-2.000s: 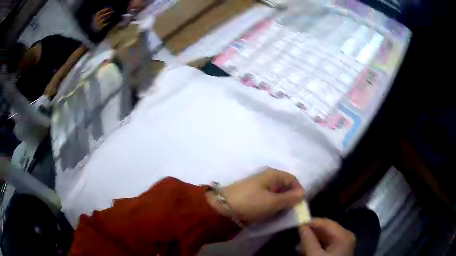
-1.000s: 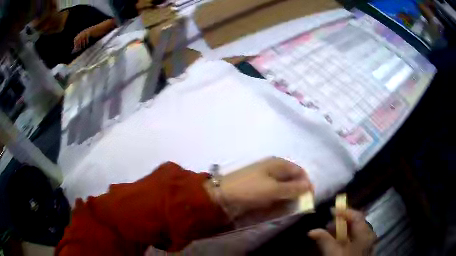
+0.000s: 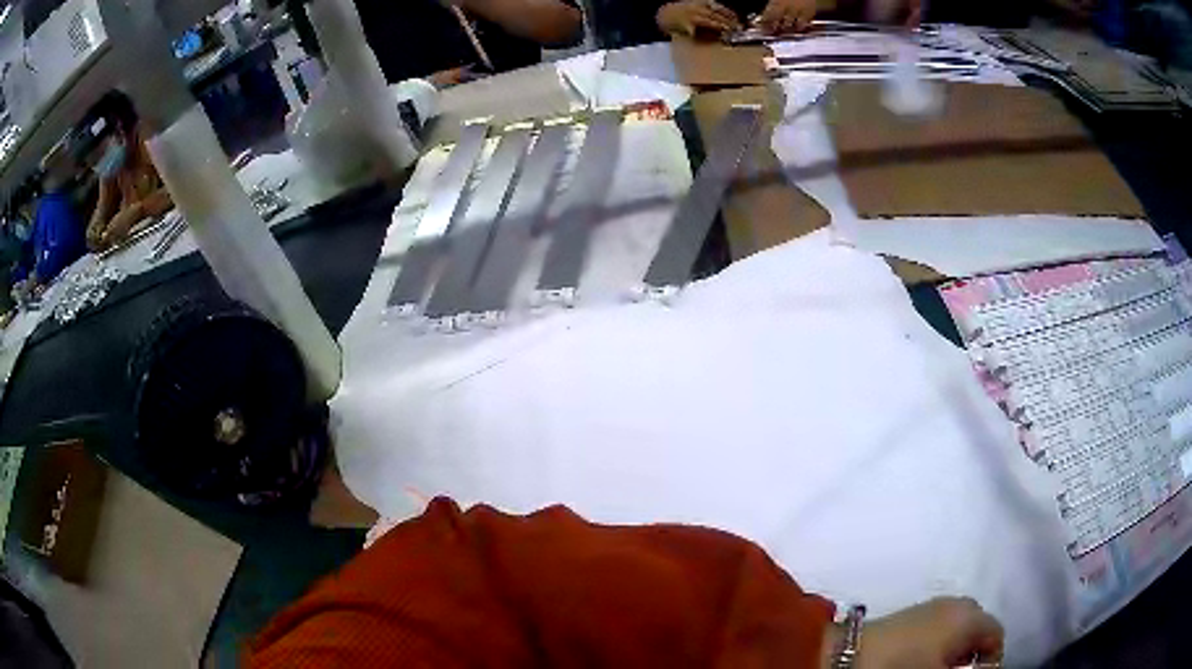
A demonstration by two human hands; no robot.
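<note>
My left hand [image 3: 926, 635], with a bracelet at the wrist and an orange-red sleeve, is at the lower right over the white padding cloth [image 3: 680, 405]. Its fingers are bent together and cut off by the bottom edge. A tiny pale bit shows at the fingertips, but what they hold is hidden. My right hand is out of the picture. Several grey flat strips [image 3: 579, 209] lie side by side at the far left of the cloth, with small pale fittings at their near ends. One strip [image 3: 703, 203] lies apart to their right.
Rows of white strips on a printed backing sheet [image 3: 961, 307] lie at right. Flat brown cardboard [image 3: 980, 150] is at the far side. A round black fan [image 3: 225, 408], a white-wrapped post [image 3: 242, 248] and a small brown box [image 3: 66, 512] are at left. People's hands [image 3: 706, 17] show opposite.
The view has swung left and up, bringing the fan and grey strips further in. My left hand has moved to the lower right edge. My right hand and the tape pieces have left the picture.
</note>
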